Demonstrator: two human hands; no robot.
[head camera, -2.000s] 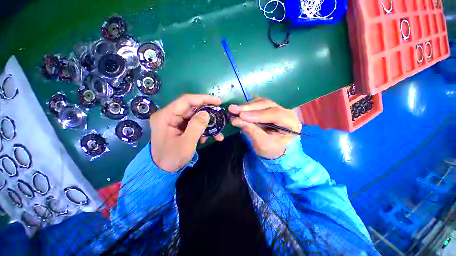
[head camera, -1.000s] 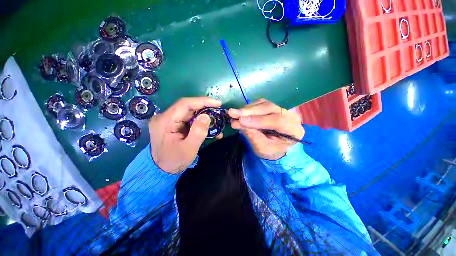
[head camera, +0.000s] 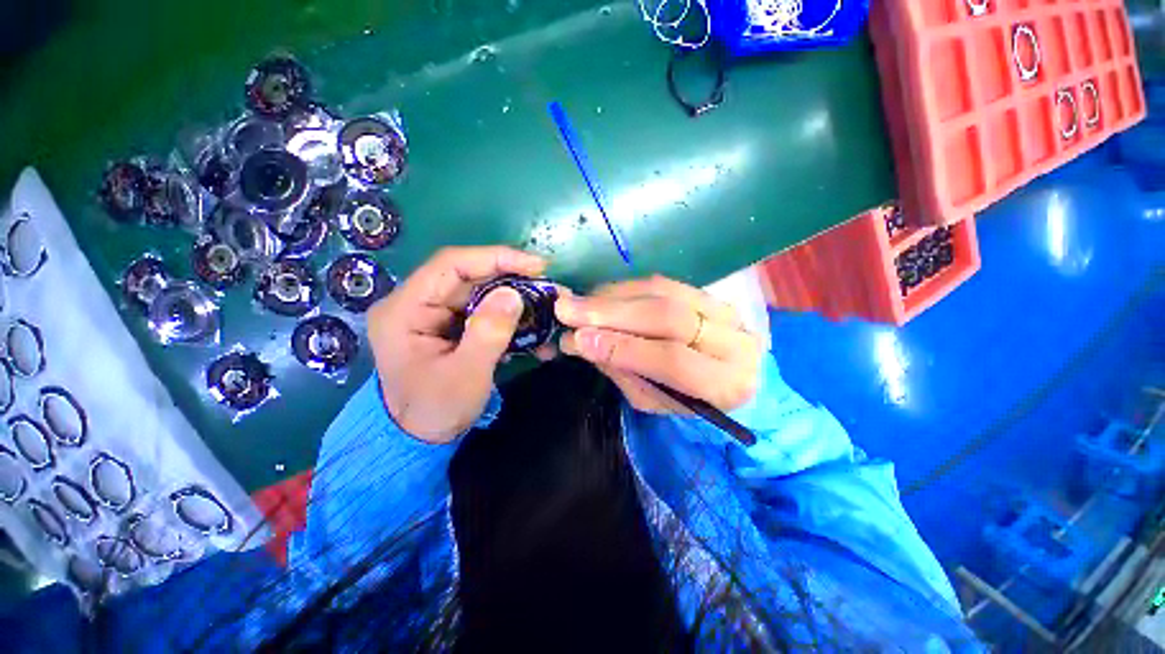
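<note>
My left hand holds a dark round unit with a silver rim, its thumb lying on the unit's face. My right hand has its thumb and forefinger tips at the unit's right edge. Black tweezers lie in my right hand, their rear end pointing down and right; their tips are hidden. Whether the right fingertips pinch a small part cannot be told. A blue stick lies on the green bench just above my hands.
Similar units lie piled at left. A white sheet bears rows of rings. A blue box of white rings stands at the top, a black ring beside it. A coral tray is at right, above a coral bin.
My right hand has turned, and the tweezers' rear end now points more downward and nearer my sleeve. The unit stays in my left hand. The view has shifted slightly.
</note>
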